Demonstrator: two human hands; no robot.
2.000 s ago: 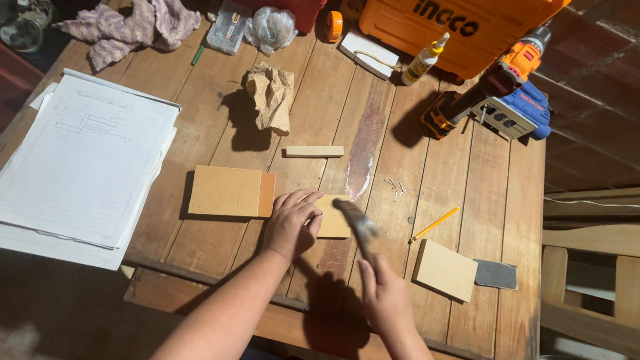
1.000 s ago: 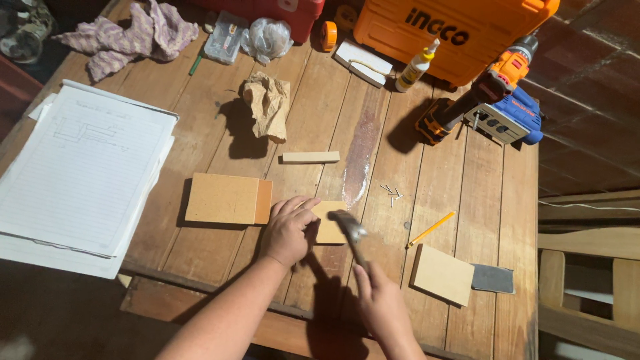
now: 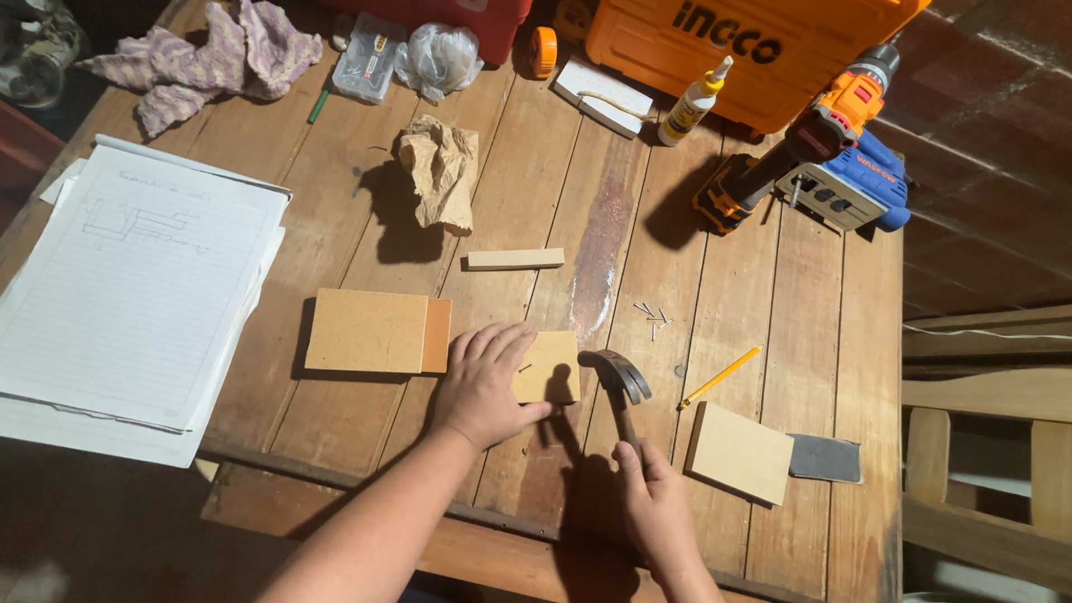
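My left hand (image 3: 490, 387) presses down on a small fiberboard piece (image 3: 553, 356) lying on the plank table, its thumb along the near edge. A thin nail (image 3: 525, 368) stands tilted in the board beside my fingers. In my right hand (image 3: 651, 494) is the handle of a claw hammer (image 3: 618, 373), its head just right of the board and its shadow falling across it. Several loose nails (image 3: 653, 316) lie farther right. Left of my left hand rests a larger fiberboard block (image 3: 368, 331), and beyond the hands lies a short wooden strip (image 3: 515, 259).
A pencil (image 3: 720, 377), a square board (image 3: 741, 452) and dark sandpaper (image 3: 825, 458) lie right. At the back right stand a glue bottle (image 3: 691, 105), an orange case (image 3: 745, 50), a cordless drill (image 3: 804, 134) and a blue jigsaw (image 3: 854, 180). Crumpled paper (image 3: 441, 172) and a notepad (image 3: 142, 285) are left.
The hammer head has moved right, from over the small board to beside it, leaving the tilted nail in view. My left hand stays on the board.
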